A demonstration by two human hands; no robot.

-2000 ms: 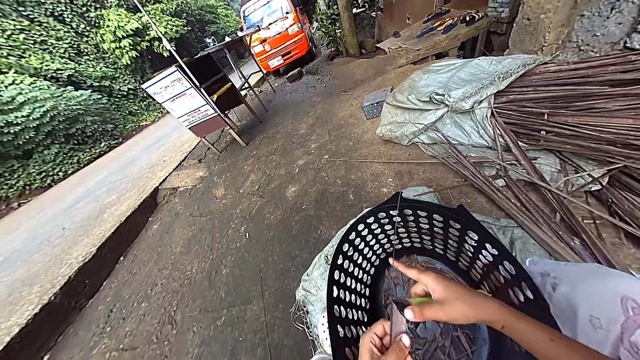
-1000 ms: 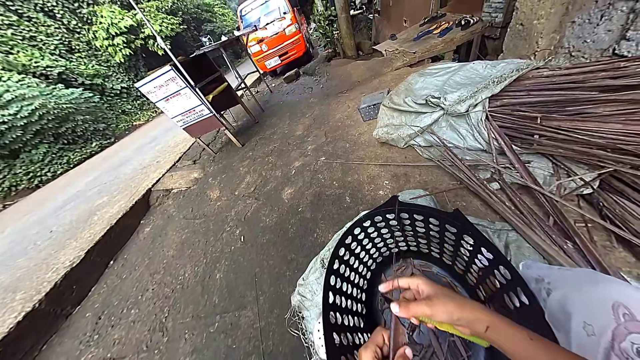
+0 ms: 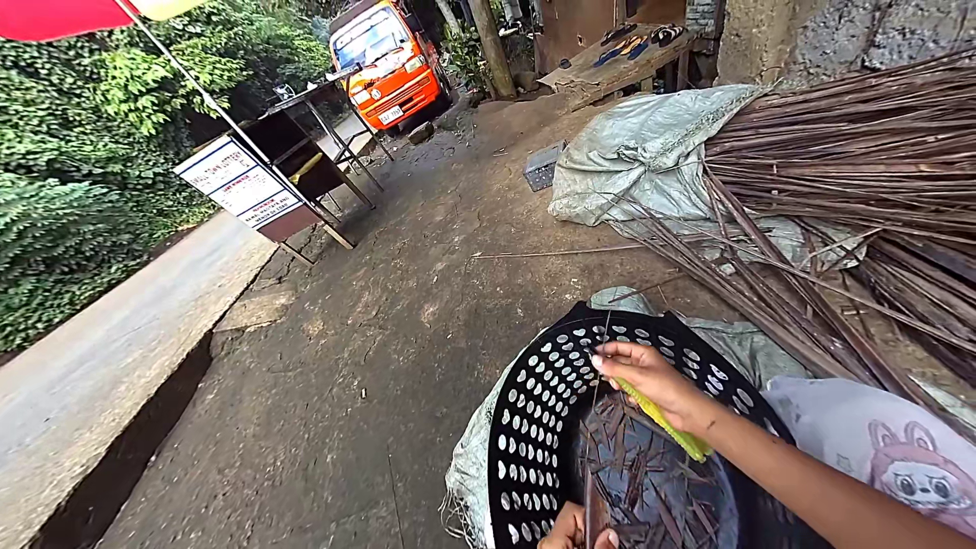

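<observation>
Over the black plastic basket (image 3: 534, 450), my right hand (image 3: 648, 381) is closed around a yellow-green handle (image 3: 659, 419), with thumb and index finger pinched near a thin dark strand. My left hand (image 3: 576, 526), low at the bottom edge, grips a brown dried palm leaf strip (image 3: 589, 496) held upright. A thin length runs up from it toward the right fingers. Short brown leaf pieces (image 3: 633, 465) lie in the bottom of the basket. Whether the handle carries a blade cannot be seen.
Long dried palm leaves (image 3: 854, 160) lie on pale woven sacks (image 3: 633, 152) at right. A printed cloth (image 3: 900, 457) covers the lap. Further off are a grey crate (image 3: 543, 166), a wooden table (image 3: 625, 61) with footwear, a signboard (image 3: 244, 187), a parked orange van (image 3: 393, 76) and a road (image 3: 130, 328).
My right hand has moved up and away from my left hand, where both were close together a second ago. More of the yellow-green handle shows now.
</observation>
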